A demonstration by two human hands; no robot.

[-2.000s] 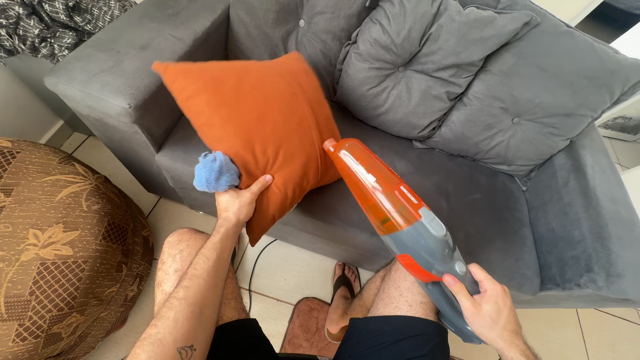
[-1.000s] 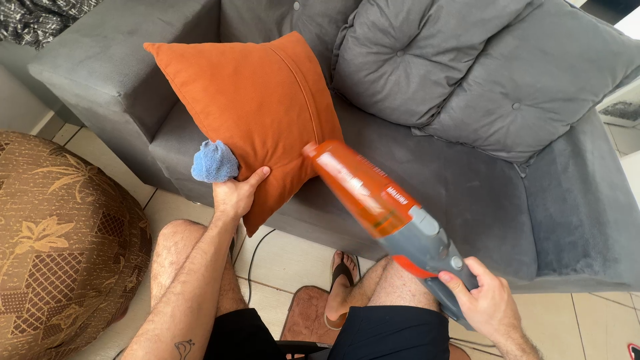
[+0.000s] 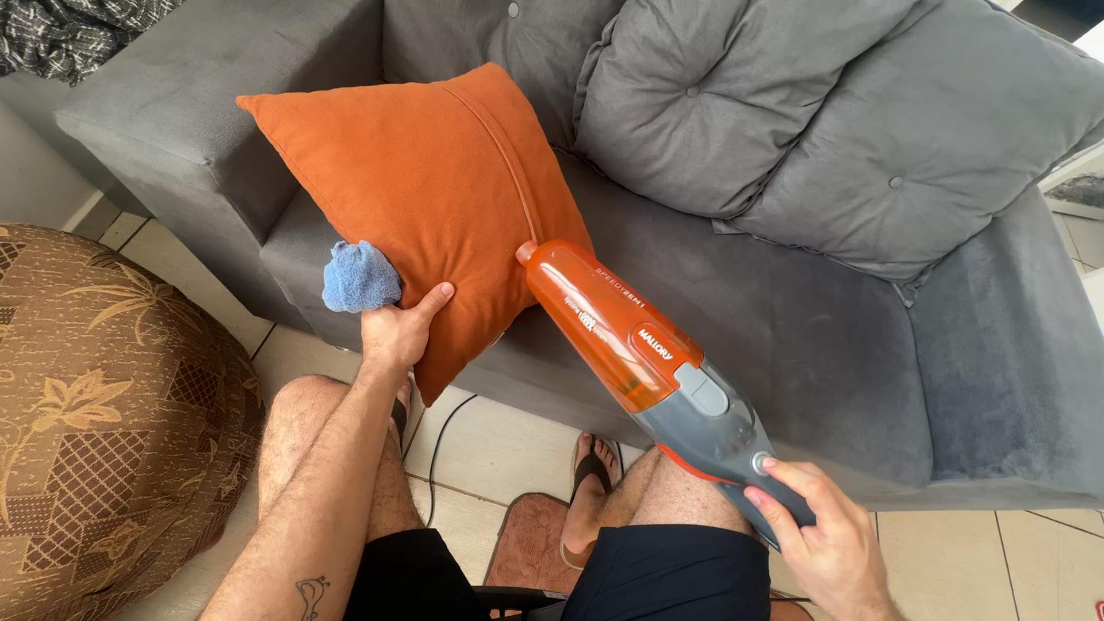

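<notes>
My left hand [image 3: 404,329] grips the lower edge of an orange throw pillow [image 3: 405,164], thumb on top and fingers hidden beneath it. A balled light-blue cloth [image 3: 362,276] sits against that same hand, at the pillow's lower left edge. My right hand [image 3: 824,530] is closed around the handle of an orange and grey Mallory handheld vacuum cleaner [image 3: 638,345], with a finger at its round button. The vacuum's nozzle points up and left and meets the pillow near its piped seam.
Beyond the pillow stands a grey sofa [image 3: 742,319] with tufted back cushions [image 3: 690,129]. A brown patterned pouf [image 3: 112,431] is at the left. On the tiled floor lie a black cord [image 3: 435,457] and a reddish-brown mat [image 3: 530,539], near my sandaled foot.
The pillow has turned a little in my left hand since the first frame, and its piped seam now shows. The vacuum's nozzle has moved along the pillow's right part.
</notes>
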